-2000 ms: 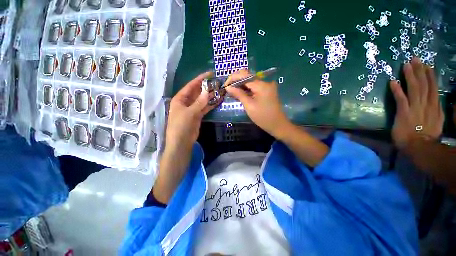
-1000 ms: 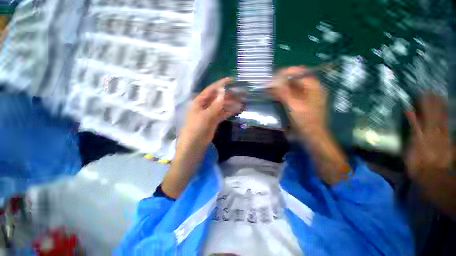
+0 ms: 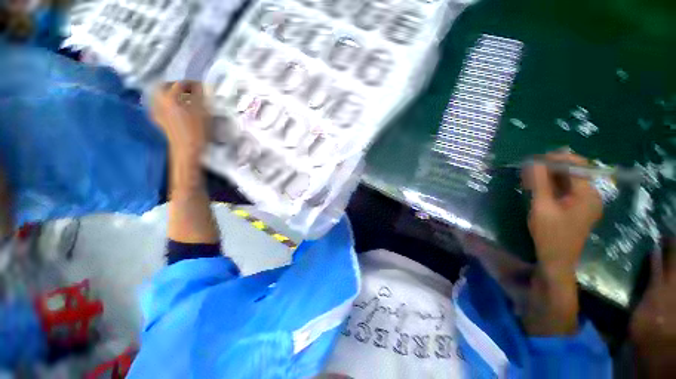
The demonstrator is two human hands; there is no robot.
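Note:
The picture is blurred. My left hand (image 3: pixel 181 111) is at the left edge of the white blister tray (image 3: pixel 356 159), fingers bent together; whether it holds a watch case cannot be told. Rounded-square cases (image 3: pixel 300 81) sit in rows in the tray. My right hand (image 3: pixel 563 200) is over the green bench, right of the gasket sheet, and holds slim tweezers (image 3: pixel 593 170) like a pen. The gasket sheet (image 3: pixel 480 104) lies as a narrow striped strip on the bench.
Scattered loose pieces (image 3: pixel 582 122) lie on the green bench (image 3: pixel 571 44) at the right. Another person's hand (image 3: pixel 656 303) is at the lower right edge. A blue sleeve (image 3: pixel 74 141) is at the left. A second tray (image 3: pixel 137 33) is at the upper left.
The view has turned left. My left hand has moved from beside the sheet to the tray's left edge. My right hand has moved away from it, still holding the tweezers.

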